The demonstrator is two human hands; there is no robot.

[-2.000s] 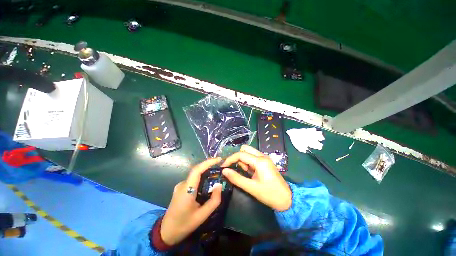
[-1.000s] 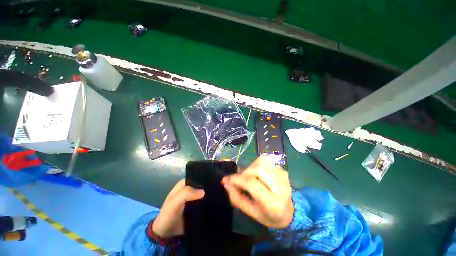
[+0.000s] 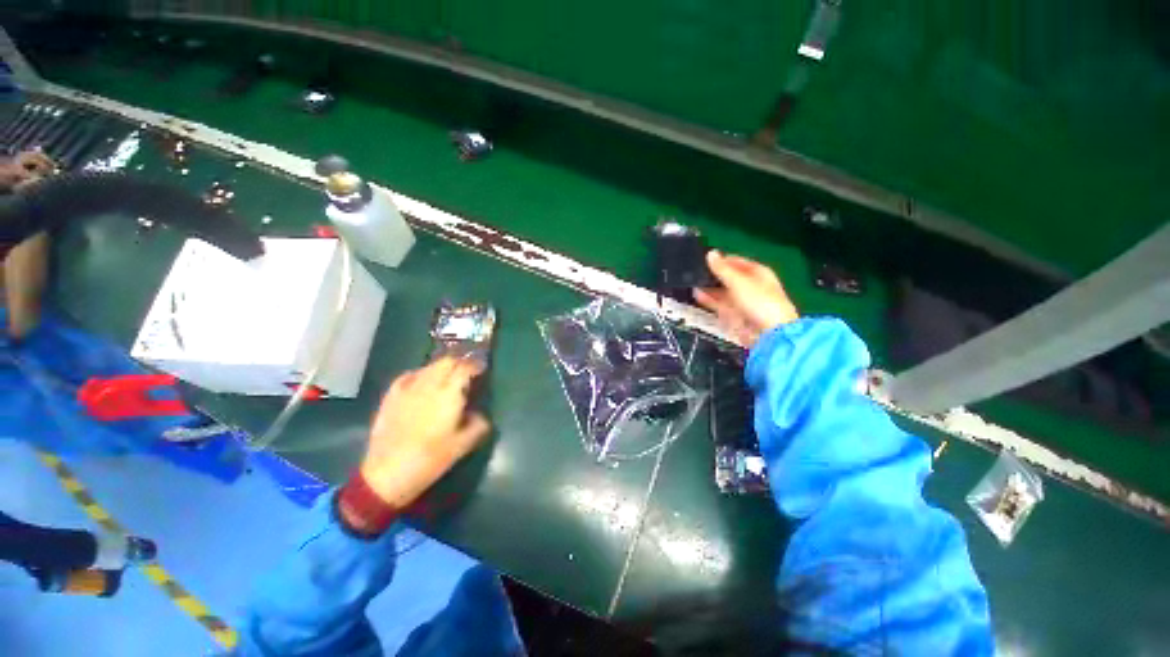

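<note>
My right hand (image 3: 748,298) is stretched out over the green belt, its fingertips at the right edge of a black phone unit (image 3: 683,261). My left hand (image 3: 423,417) has its fingers on the lower part of another phone unit (image 3: 463,327) on the bench; only that unit's upper end shows, and the grip is partly hidden. A third phone unit (image 3: 738,443) lies on the bench, partly under my right sleeve. The clear parts bag (image 3: 622,379) with dark pieces lies between my hands.
A white box (image 3: 257,315), white bottle (image 3: 372,221) and black hose (image 3: 128,205) stand left. The chipped rail (image 3: 565,266) borders the belt. A white post (image 3: 1039,327) and small zip bag (image 3: 1005,498) are right. Another person's hand (image 3: 26,167) shows far left.
The view has shifted. My right hand has moved from the held phone unit in front of me to one at the belt. My left hand has gone to the left bench unit. My sleeve now hides the white wipe.
</note>
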